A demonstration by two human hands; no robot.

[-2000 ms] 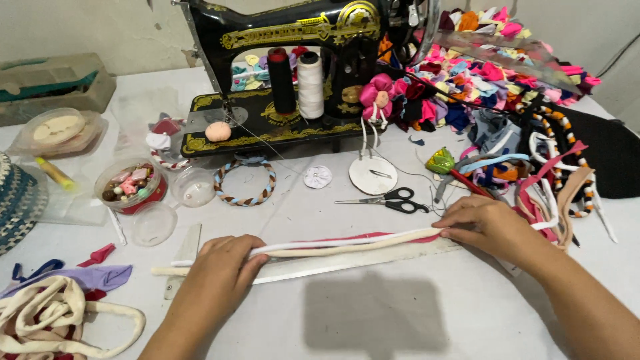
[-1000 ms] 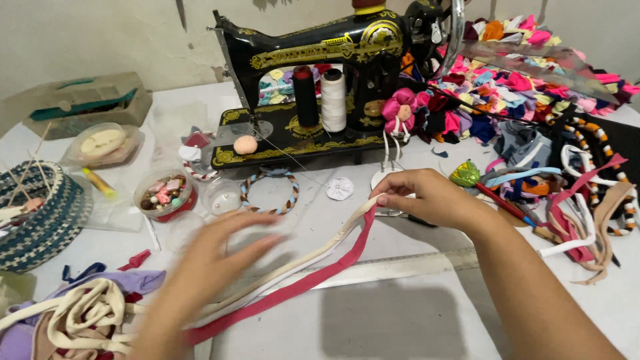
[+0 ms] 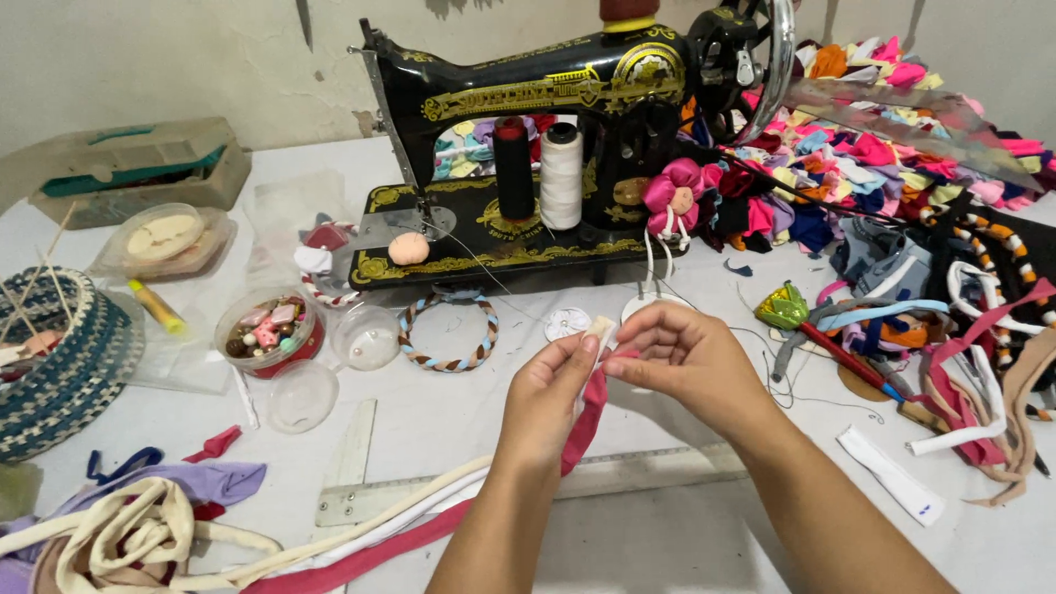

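My left hand (image 3: 549, 396) pinches the upper ends of a cream fabric strip (image 3: 437, 484) and a white fabric strip (image 3: 421, 511) between thumb and fingers. Close at its right, my right hand (image 3: 681, 359) grips the end of a dark pink fabric strip (image 3: 584, 425) with thumb and forefinger. All three strips run down to the lower left, partly behind my left forearm. Beneath them lies a metal L-square (image 3: 643, 472). The scissors are not visible behind my hands.
A black sewing machine (image 3: 528, 91) stands at the back with two thread spools. Nearer are a braided ring (image 3: 448, 330), a bead tub (image 3: 268, 330) and a woven basket (image 3: 58, 363). Coiled strips (image 3: 124, 528) lie at lower left, a pile of fabric scraps (image 3: 891, 157) at back right.
Two seconds ago my hands were apart, holding the strips along the L-square. My right hand then lifted the strip ends, and now both hands are together at those ends.
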